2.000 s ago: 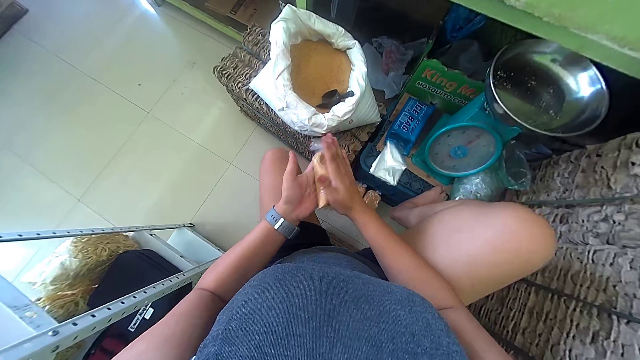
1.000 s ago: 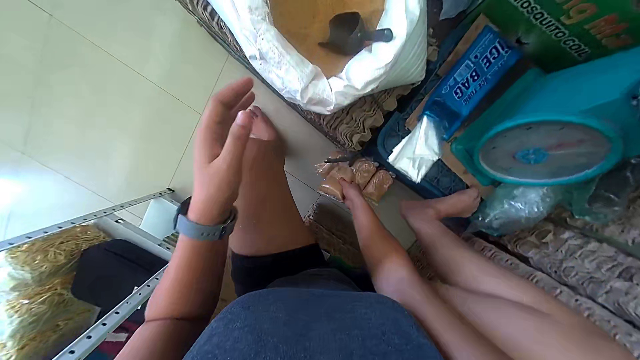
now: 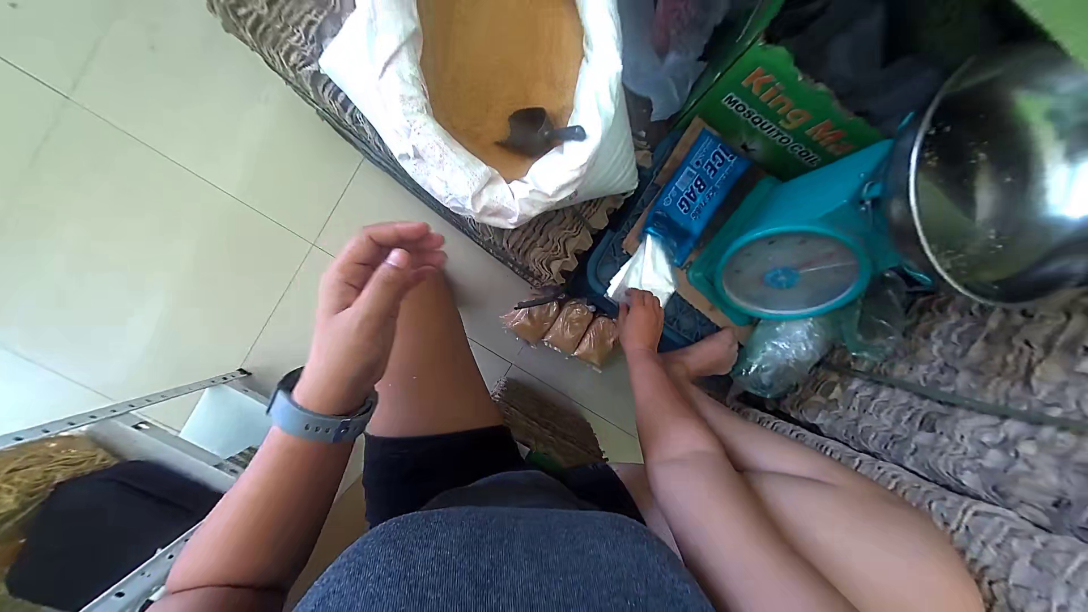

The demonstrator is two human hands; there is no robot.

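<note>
My left hand (image 3: 365, 297), with a grey watch band on its wrist, is raised above my left leg. Its fingers are bent, its thumb stands apart, and nothing shows in it. My right hand (image 3: 642, 321) reaches down to the loose lower end of thin white plastic bags (image 3: 648, 270), its fingertips on them; whether they pinch is unclear. These bags stick out of a blue ice bag pack (image 3: 701, 187). Three filled clear packets of brown contents (image 3: 568, 327) lie side by side on the floor. A white sack (image 3: 501, 200) holds brown granular material with a dark scoop (image 3: 531, 132) in it.
A teal dial scale (image 3: 795, 272) with a metal bowl (image 3: 935, 255) stands at the right, near a green mosquito coil box (image 3: 782, 110). Stacked egg trays (image 3: 977, 374) lie beside my right leg. A metal rack (image 3: 153, 425) is at the left.
My hands, together around a small packet two seconds ago, have parted. My right hand has moved from the packets on the floor to the white plastic bags. The left stays raised.
</note>
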